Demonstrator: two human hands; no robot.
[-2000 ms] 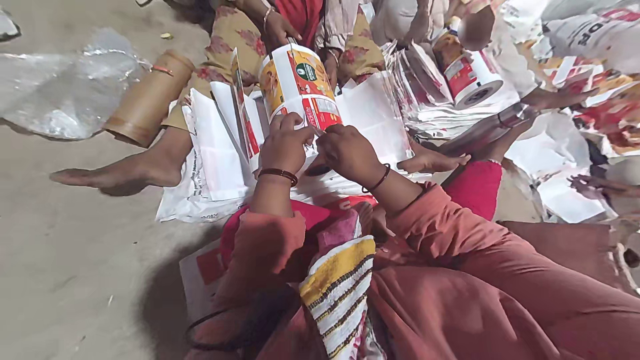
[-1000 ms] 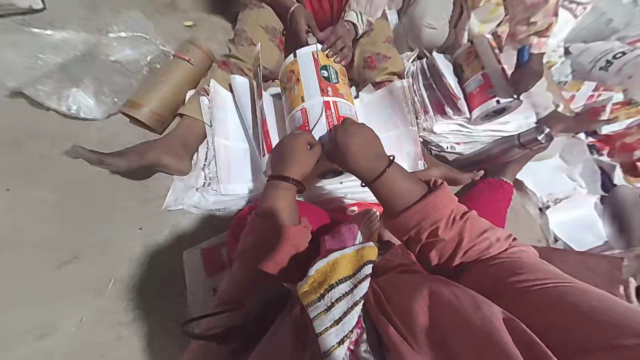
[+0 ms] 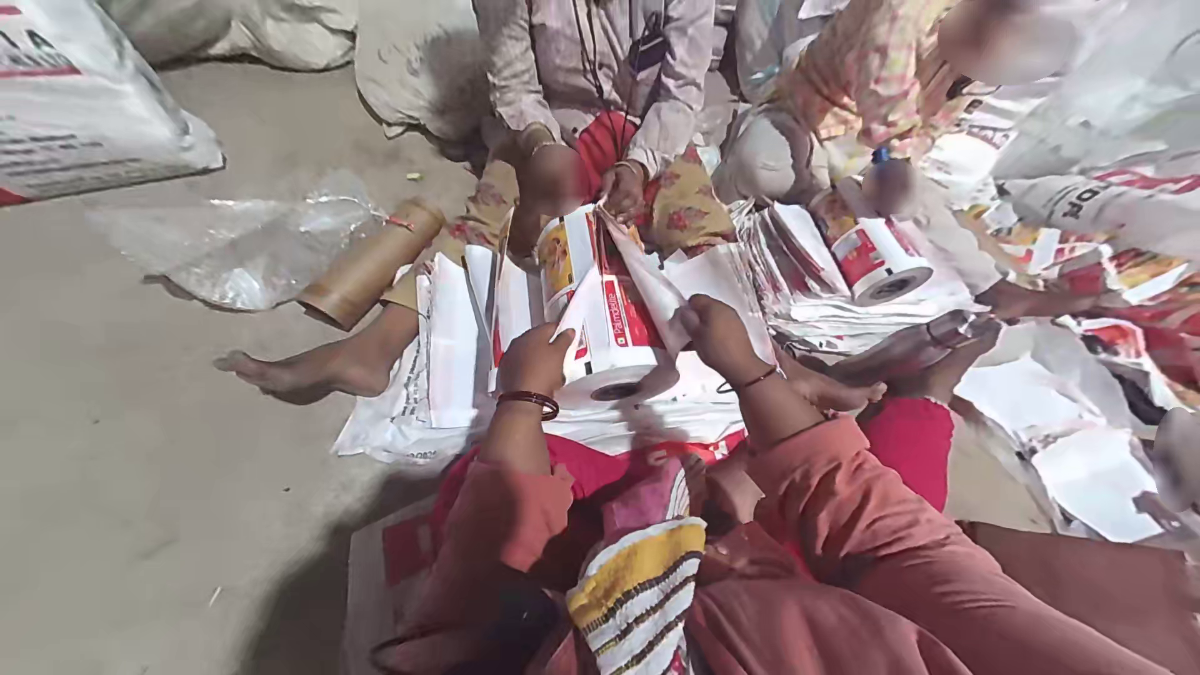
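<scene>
A roll of printed packaging film lies on a pile of film sheets in front of me, its cored end towards me. My left hand pinches the edge of a white-backed film flap at the roll's left side. At the right side, my right hand pinches another film flap, and the two flaps spread apart over the roll. Opposite me a person's hands are at the far end of the roll. Folded white sheets stand and lie on both sides of it.
A brown cardboard tube and clear plastic lie on the floor at left. A bare foot is beside the sheets. At right, another person sits by a second film roll on stacked sheets. White sacks stand upper left.
My hands, close together at the roll's near end before, have moved apart, and film flaps now spread between them. The view has shifted to show more of the far side.
</scene>
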